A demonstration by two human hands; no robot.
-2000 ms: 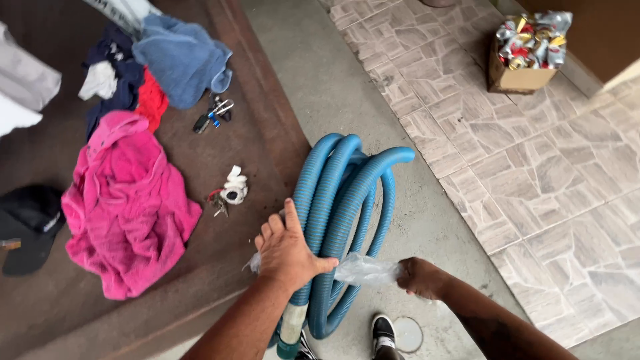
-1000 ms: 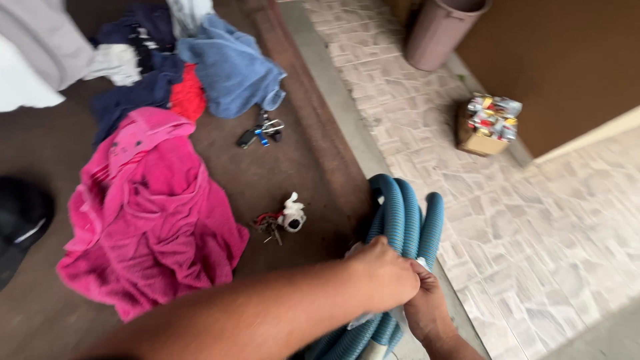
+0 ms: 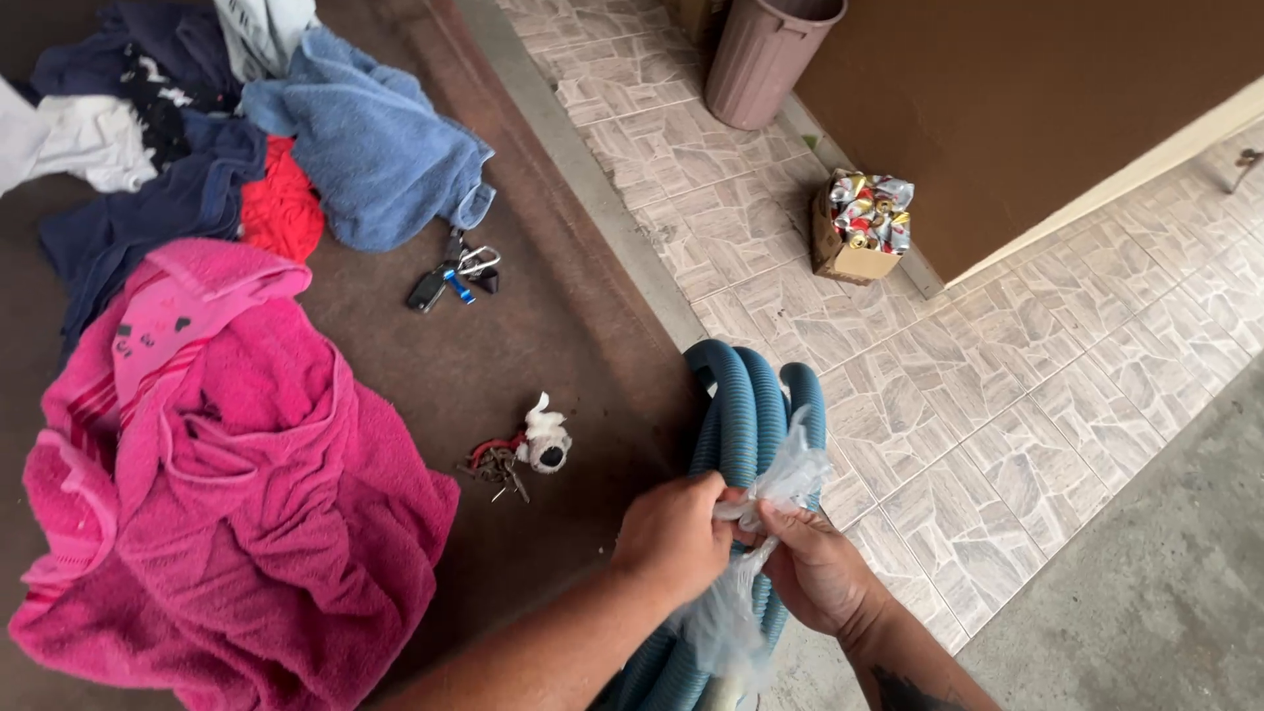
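Note:
A coiled blue corrugated hose lies against the edge of the brown surface, its loops bunched together. Around it runs a strip of clear plastic bag, crossed or knotted on top, with a loose end sticking up. My left hand pinches the plastic from the left side of the crossing. From the right, my right hand grips it between thumb and fingers, close beside the left. The lower part of the coil is partly hidden by my hands and the plastic.
On the brown surface lie a pink towel, a blue towel, other clothes, car keys and another key bunch. Beyond, on the tiles, stand a cardboard box of crushed cans and a bin.
Two seconds ago my left hand lay spread on the hose while my right pulled the plastic out to the right. Both hands are now together at the plastic. The view has shifted.

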